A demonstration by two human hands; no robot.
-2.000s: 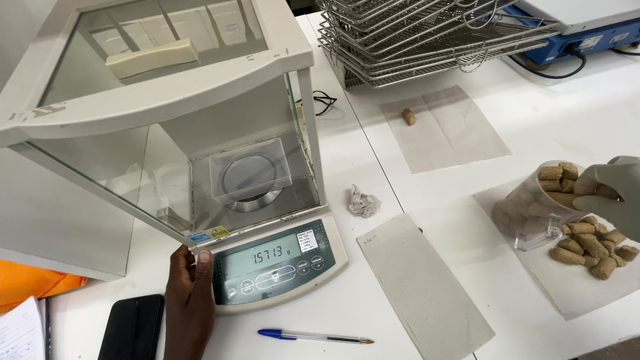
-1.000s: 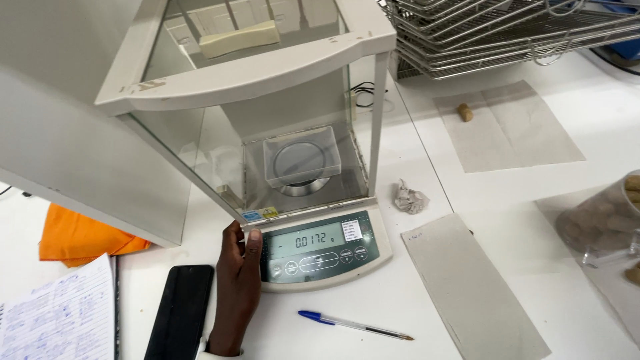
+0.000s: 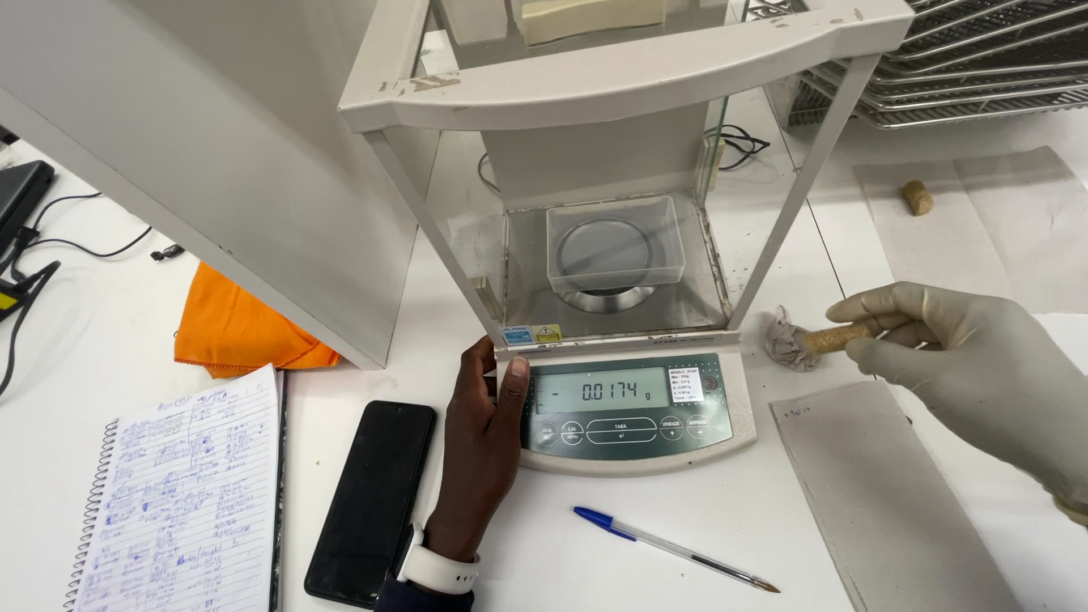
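Observation:
My bare left hand [image 3: 483, 442] is at the lower left front corner of an analytical balance [image 3: 637, 463], thumb on its front and fingers around its side. A clear square plastic dish [image 3: 667, 246] sits on the weighing pan inside the glass chamber. The digital display [image 3: 608, 391] is lit. My right hand [image 3: 943, 340], in a pale glove, holds a short tan, cork-like cylinder [image 3: 837, 339] between thumb and fingers. The cylinder's tip is at a crumpled piece of paper [image 3: 786, 340] right of the balance; whether they touch, I cannot tell.
Another tan cylinder [image 3: 917, 197] lies on paper at the right, below metal wire racks [image 3: 977, 76]. A flat grey sheet [image 3: 884, 493] and a blue pen [image 3: 671, 548] lie in front. On the left are a black phone [image 3: 371, 501], a handwritten spiral notebook [image 3: 183, 501] and an orange cloth [image 3: 246, 327].
My right hand, earlier beside a clear container of tan cylinders, is now near the balance with one cylinder. The display reading has changed. My left hand stays at the balance. The view has shifted left.

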